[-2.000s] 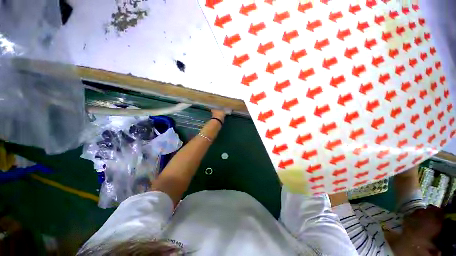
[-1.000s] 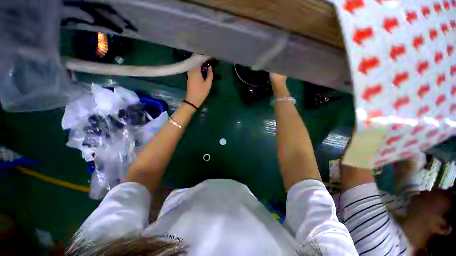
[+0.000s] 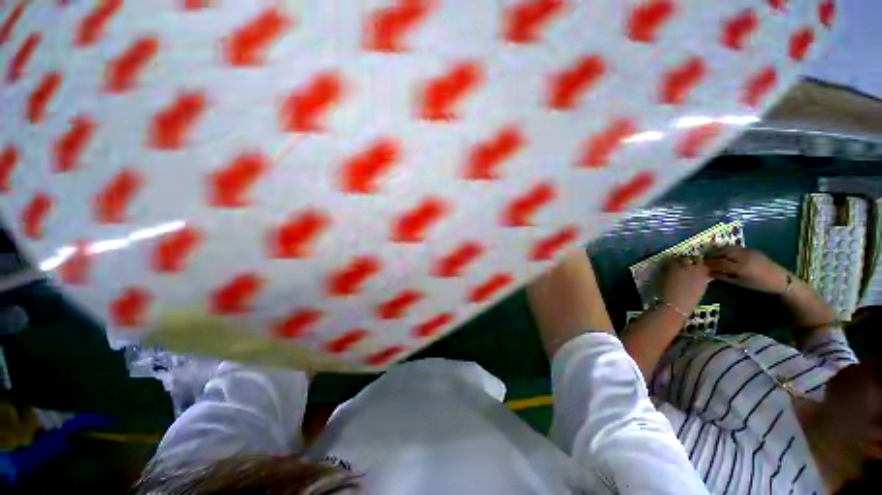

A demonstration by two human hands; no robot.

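A large white arrow label sheet (image 3: 387, 184) with rows of red arrows fills the upper left and centre of the view, close to the camera and blurred. It hides both my hands and whatever lies in front of me. Only my right forearm (image 3: 571, 300) shows below the sheet's lower right edge. My left sleeve (image 3: 242, 406) shows at the lower left, and the left forearm is hidden.
A person in a striped shirt (image 3: 745, 377) sits to my right, hands on a pale sheet with dark dots (image 3: 720, 235). Stacked pad sheets (image 3: 830, 253) lie at the far right. Crumpled clear bags (image 3: 164, 365) show below the sheet at left.
The view has swung to the right. The arrow sheet now covers the middle and left, hiding my hands, the black fan and the small ring and disc seen a second ago.
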